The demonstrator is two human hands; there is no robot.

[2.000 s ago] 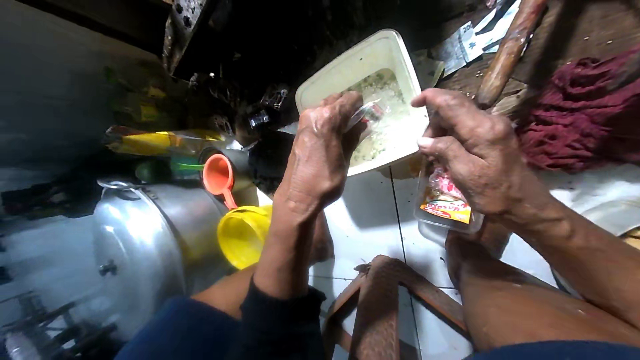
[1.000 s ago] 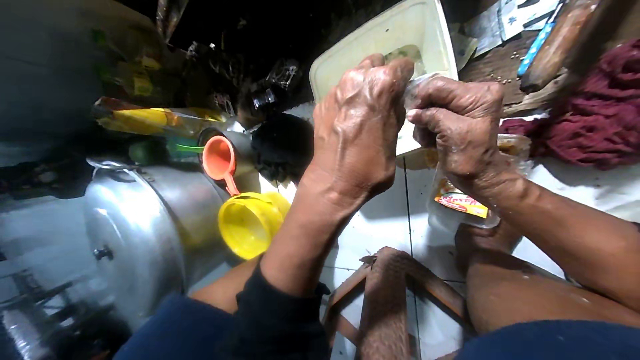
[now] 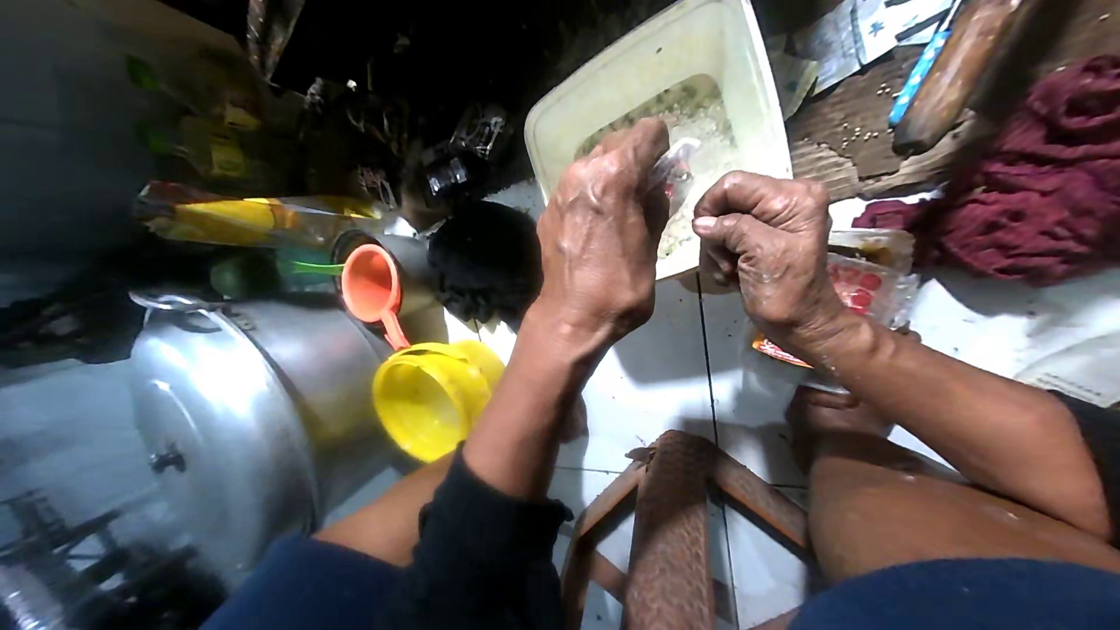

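My left hand (image 3: 604,232) grips a small clear plastic packet (image 3: 675,171) with some red on it, over the near side of a pale plastic tub (image 3: 761,96). A wet, pale, grainy mass (image 3: 700,131) lies in the tub. Just right of the packet, my right hand (image 3: 774,249) is held with thumb and forefinger pinched together; whether something thin is between them cannot be told. Under my right wrist stands a clear plastic container (image 3: 875,249) with red-printed packets, partly hidden by the hand.
A lidded aluminium pot (image 3: 227,411), an orange dipper (image 3: 371,284) and yellow plastic containers (image 3: 424,402) are at left. Between my legs is a wooden frame (image 3: 674,525). At right lie a maroon cloth (image 3: 1024,192), a wooden handle (image 3: 954,79) and a blue-handled tool (image 3: 919,79).
My hands were close together at the plastic a second ago; now they are apart, with the packet in the left. Two seconds ago my right hand was at the tub's rim.
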